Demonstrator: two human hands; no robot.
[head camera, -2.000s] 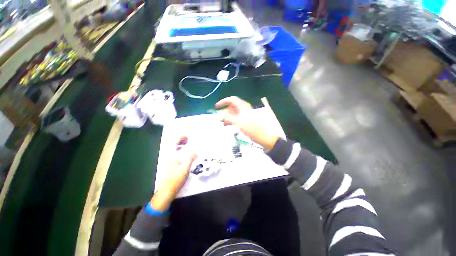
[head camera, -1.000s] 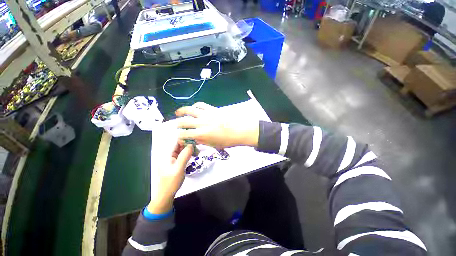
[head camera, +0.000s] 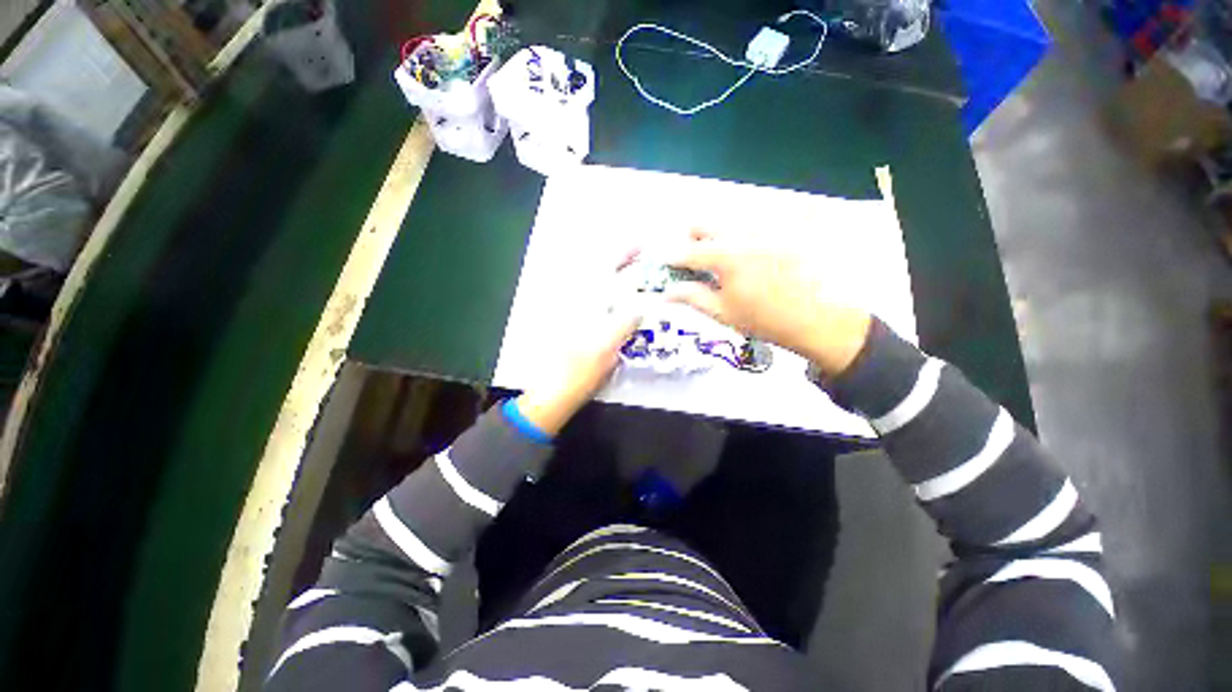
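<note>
A white housing (head camera: 662, 362) with dark holes lies on the white work sheet (head camera: 838, 243), near its front edge. Dark wires run from it to a small round part (head camera: 753, 356) at its right. A small green circuit board (head camera: 685, 275) is between my hands, just beyond the housing. My left hand (head camera: 601, 331) is at the board's left side, its fingertips washed out by glare. My right hand (head camera: 757, 288) has its fingers on the board's right side. Part of the board is hidden by the fingers.
Two white part-assembled housings, one (head camera: 466, 111) with red wires and green boards, the other (head camera: 547, 115) beside it, stand at the upper left. A white cable with an adapter (head camera: 766, 49) lies beyond the sheet. A conveyor with a pale rail (head camera: 314, 365) runs along the left.
The view has tilted down over the sheet. My right hand has come from the sheet's far side to the board, beside my left hand. The left hand has stayed near the housing.
</note>
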